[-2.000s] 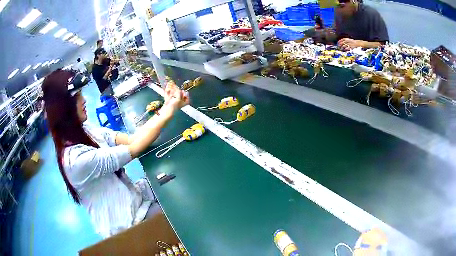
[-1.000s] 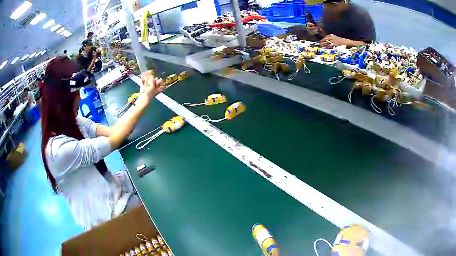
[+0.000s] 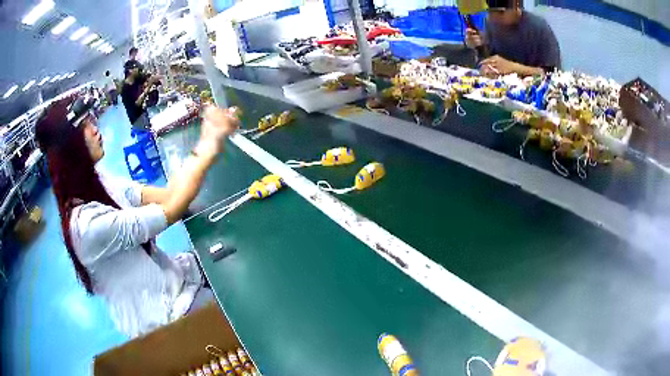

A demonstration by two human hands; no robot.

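Neither of my hands is in view. Nearest in front of me, a slim yellow unit with white and blue bands (image 3: 397, 355) lies on the green bench at the bottom edge. To its right, a round yellow unit (image 3: 520, 358) with a white cord lies at the pale metal rail (image 3: 389, 248), partly cut off by the picture's bottom edge. At lower left, an open brown carton (image 3: 158, 344) holds a row of banded units (image 3: 224, 364).
A person in a light top (image 3: 121, 250) stands at left, arms over the bench. Several yellow corded units (image 3: 369, 175) lie around the rail. A small dark block (image 3: 221, 252) lies near the bench edge. A heap of units (image 3: 566, 103) and another person (image 3: 521, 44) are across the line.
The view has shifted a little. The person at left has raised their head and moved their hands slightly. The person across the line has lifted one hand. The nearest units have not visibly moved on the bench.
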